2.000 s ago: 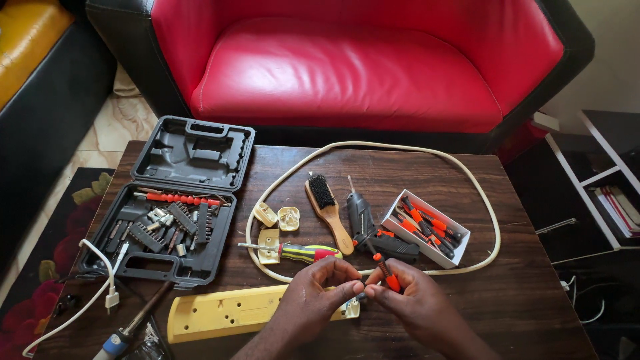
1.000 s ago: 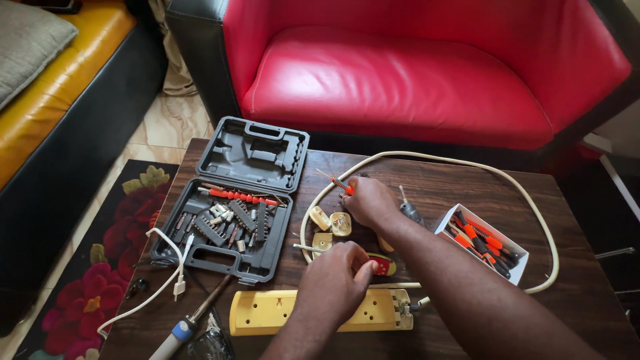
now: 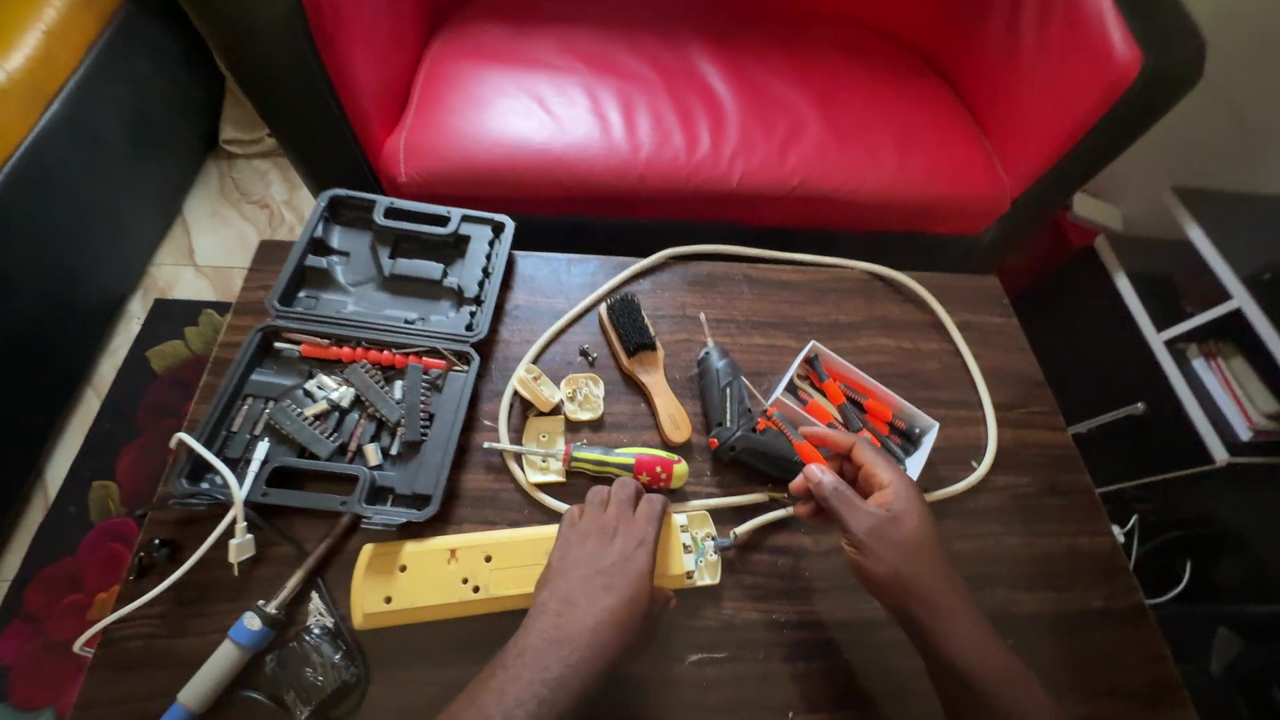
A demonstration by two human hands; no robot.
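My left hand rests over the right part of a yellow power strip, its fingers over the top edge. At the strip's right end, the open terminal compartment shows wires, with a cream cable leading out. Between the fingertips of my right hand is a small screwdriver with an orange and black handle; its shaft points up and left. Beyond my left hand lies a larger screwdriver with a yellow, green and red handle, across a cream plastic cover. Opened plug parts lie behind it.
A black cordless screwdriver, a wooden brush and a white box of small screwdrivers lie inside the cable loop. At left are an open bit case, a soldering iron and a white USB cable. A red armchair stands behind.
My right hand has moved back right from above the plug parts, still with the small screwdriver. My left hand has come down onto the power strip. The view has shifted.
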